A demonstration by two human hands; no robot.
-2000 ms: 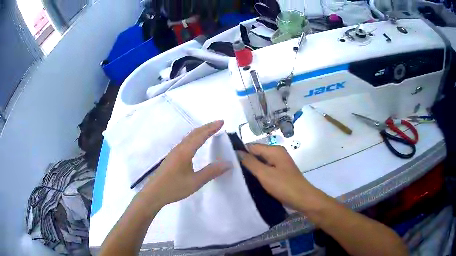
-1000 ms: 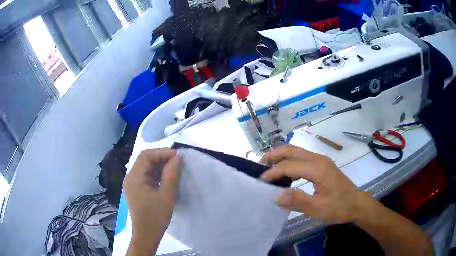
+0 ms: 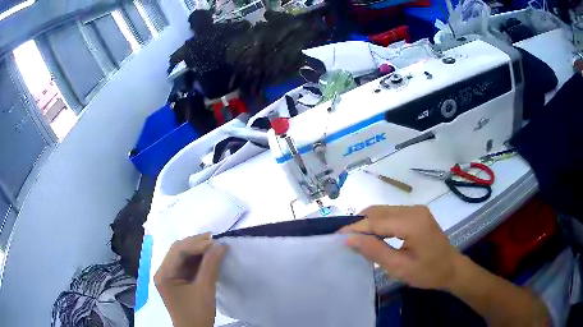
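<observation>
A fabric panel (image 3: 294,274), pale on the near face with a navy-black strip along its top edge, is held up in front of the table. My left hand (image 3: 190,274) pinches its upper left corner. My right hand (image 3: 406,246) pinches its upper right corner. The panel's lower part runs out of the picture. The white JACK sewing machine (image 3: 409,121) stands behind it, its needle area (image 3: 319,190) just beyond the dark edge. A pale stack (image 3: 198,211) lies on the table left of the machine.
Red and black scissors (image 3: 470,182) and a tan-handled tool (image 3: 394,183) lie on the machine table (image 3: 447,220). A blue bin (image 3: 163,140) and a bundle of cut pieces (image 3: 96,300) are at the left. Fabric pieces are heaped behind the machine head. A dark-clothed person (image 3: 203,51) is in the background.
The panel has been lifted off the table and its dark edge turned from slanting to nearly level. My left hand, open at first, has taken its left corner. The camera view has shifted.
</observation>
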